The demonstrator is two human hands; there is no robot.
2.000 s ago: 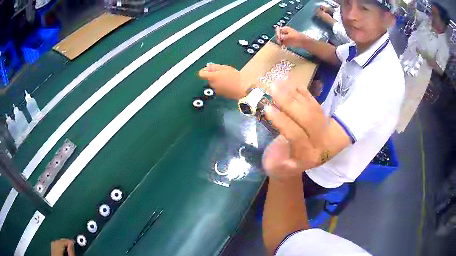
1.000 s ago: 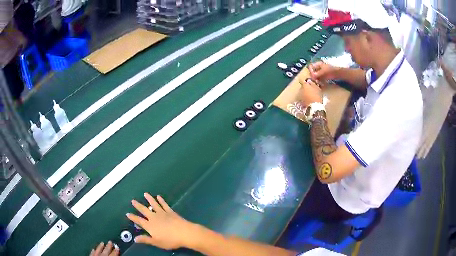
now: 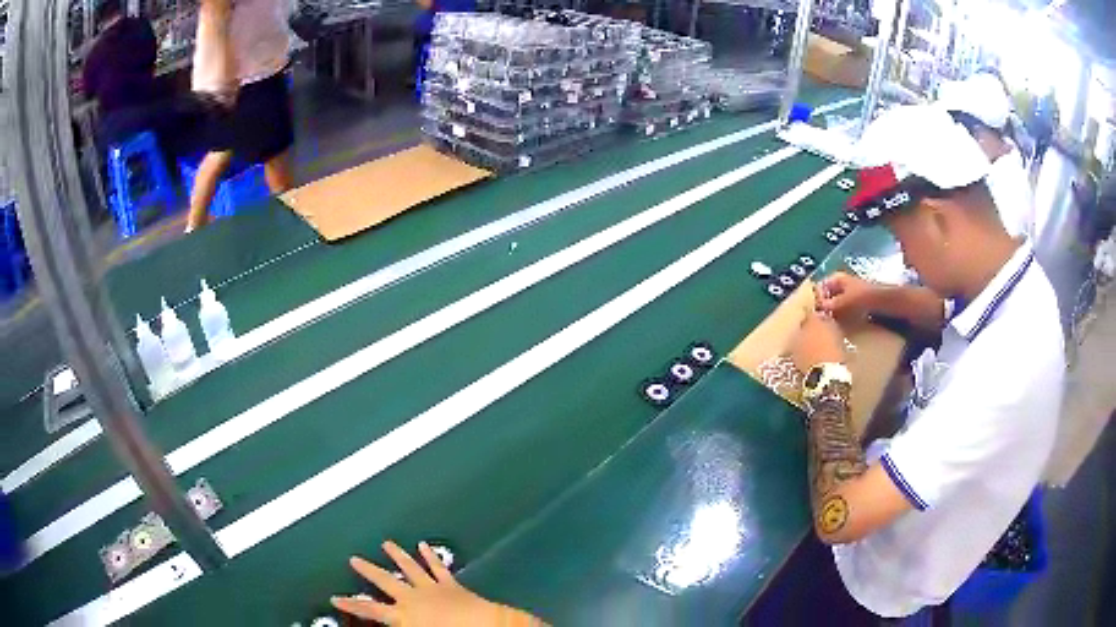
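My right hand (image 3: 422, 596) is at the bottom edge, palm down with fingers spread, over a row of black round parts with pale centres. One round part (image 3: 437, 557) shows beside its fingertips. Another (image 3: 323, 622) is cut off by the bottom edge, left of the hand. The hand hides whatever lies between them. My left hand is not in view. A grey fixture plate (image 3: 143, 539) with round positions lies at the lower left, partly behind the metal post.
The upright post (image 3: 122, 404) stands at left, with white squeeze bottles (image 3: 178, 333) behind it. Three round parts (image 3: 682, 371) lie mid-bench. A co-worker (image 3: 967, 404) at right works over a cardboard sheet (image 3: 875, 367). A glossy patch (image 3: 698, 539) lies nearer. Stacked trays (image 3: 526, 98) stand beyond.
The view has swung, showing more of the far side. My right hand came down from in front of the co-worker onto the round parts. My left fingers have left view. The co-worker now looks down.
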